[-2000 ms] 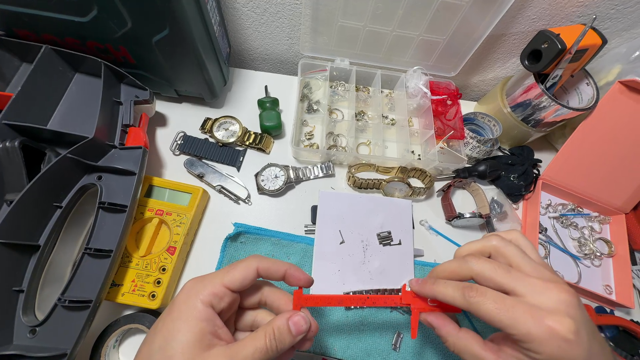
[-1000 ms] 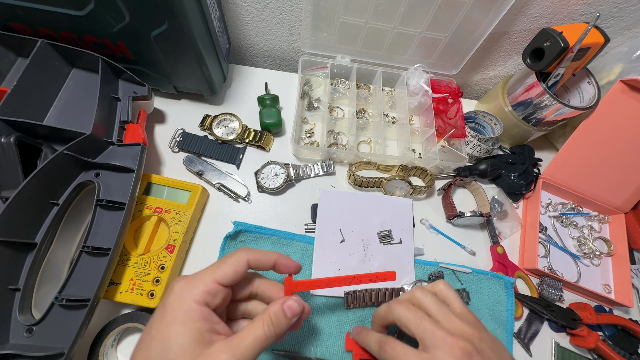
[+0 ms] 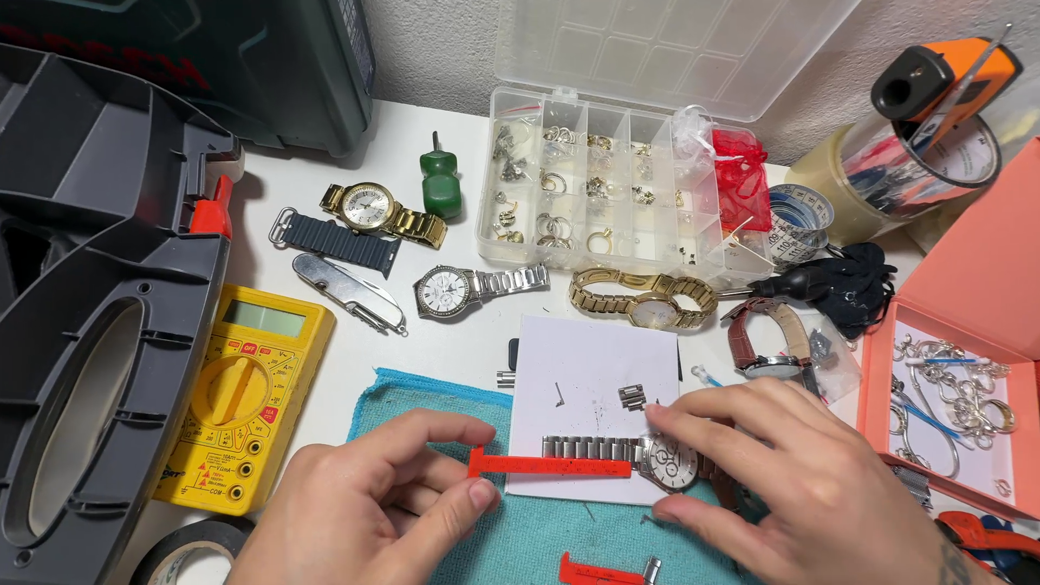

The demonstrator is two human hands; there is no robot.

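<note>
My left hand [image 3: 390,496] pinches the end of a red plastic ruler-like part of a caliper [image 3: 561,465], which lies in front of a steel watch bracelet. My right hand [image 3: 780,479] is around the silver wristwatch [image 3: 670,461], thumb and fingers spread at its case; whether they press on it cannot be told. The watch rests partly on a white paper sheet [image 3: 597,357]. Steel bracelet links [image 3: 631,396] and a small metal pin [image 3: 559,395] lie on the sheet. Nearer me, a red jaw piece [image 3: 601,573] sits on the turquoise cloth [image 3: 520,536] beside a small steel link.
Several watches, including a gold one [image 3: 650,312], lie behind the sheet. A clear compartment box [image 3: 626,260] of jewellery stands at the back. A yellow multimeter [image 3: 244,398] and grey plastic tray [image 3: 114,325] are left; a pink box [image 3: 967,487] and red-handled pliers [image 3: 975,532] are right.
The red caliper was in both hands; now its jaw piece lies apart on the cloth. My right hand has moved to the watch, which now shows on the sheet. My left hand keeps the ruler part.
</note>
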